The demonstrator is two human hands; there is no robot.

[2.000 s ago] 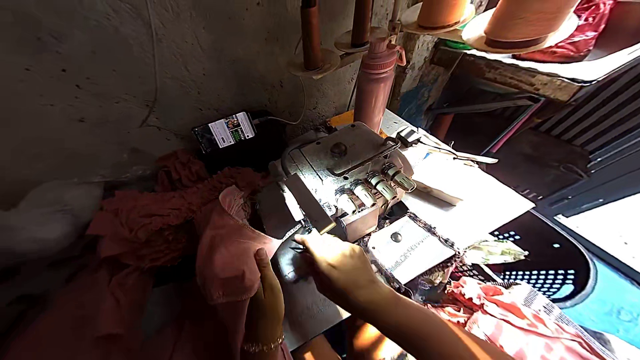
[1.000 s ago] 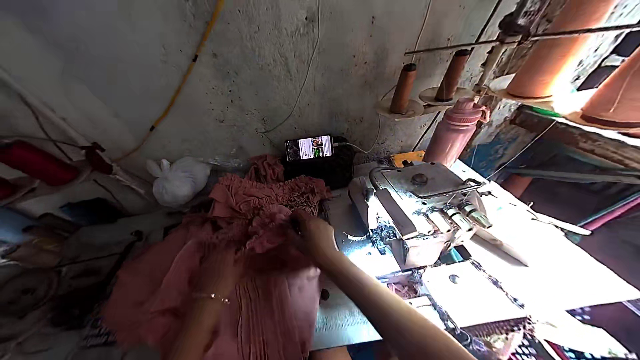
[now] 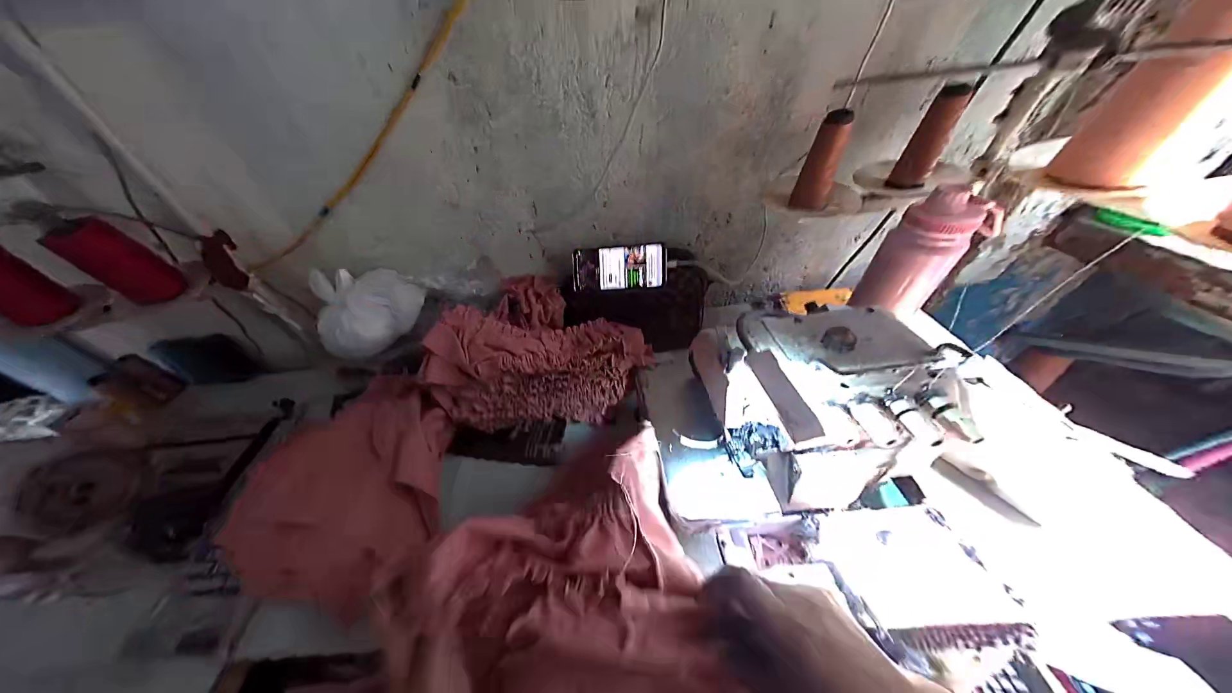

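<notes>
Rust-pink cloth with gathered stitching (image 3: pixel 577 587) spreads across the lower middle, in front of me. At its right edge is my right hand (image 3: pixel 789 626), blurred, with a dark thing at its fingers; whether it grips the cloth cannot be told. My left hand (image 3: pixel 409 616) is a faint blur at the cloth's left edge, mostly hidden. Behind lies another gathered pink piece (image 3: pixel 539 375), beside a flat pink panel (image 3: pixel 332 500). The overlock sewing machine (image 3: pixel 818 385) stands right of the cloth, its needle area brightly lit.
A lit phone (image 3: pixel 619 268) leans at the wall, a cable in it. Thread cones (image 3: pixel 821 162) and a pink bottle (image 3: pixel 914 252) stand at back right. Red thread cones (image 3: pixel 115 262), a white plastic bag (image 3: pixel 366 313) and another machine (image 3: pixel 144 481) are at left.
The view has swung left since the oldest frame. My hands were at the machine, then on the bunched cloth left of it; now they are lower, and the front cloth has come nearer.
</notes>
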